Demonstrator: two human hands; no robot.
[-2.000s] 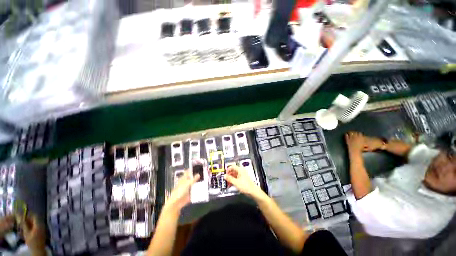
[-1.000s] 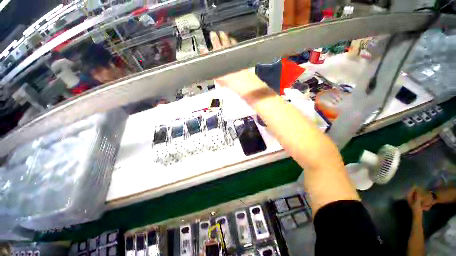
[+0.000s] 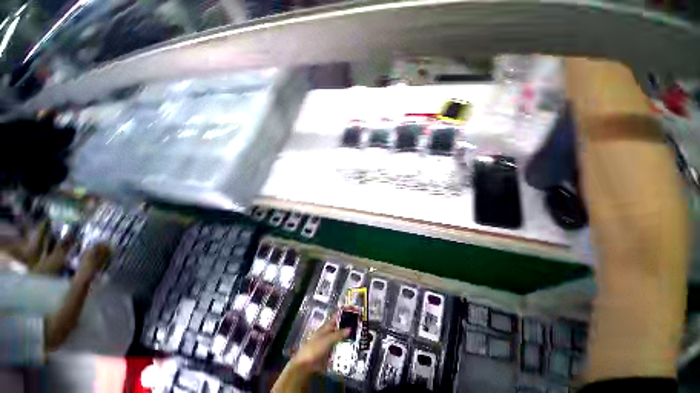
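Observation:
My left hand [image 3: 321, 351] is low in the centre and grips a part-assembled handset [image 3: 349, 319] with a dark screen. A yellow-edged frame [image 3: 358, 295] shows just above it, partly overlapping; blur hides whether they are joined. Both are over a clear tray [image 3: 304, 308] of white phone bodies [image 3: 405, 308] with dark oval spots. My right forearm rises along the right side, over the shelf. My right hand is not visible.
A grey tray of black frames [image 3: 491, 318] lies right of the bodies. Reddish-rimmed units [image 3: 257, 295] and another grey tray [image 3: 201, 280] lie left. Beyond the green belt [image 3: 460, 265], the white shelf holds screen-and-board units [image 3: 407, 137], a black smartphone [image 3: 497, 192] and stacked clear trays [image 3: 192, 146]. Another worker's arm [image 3: 73, 295] is far left.
The view has turned left and down, so the shelf and trays sit further right. My left hand with the handset has come into view. My right arm is now at the right edge.

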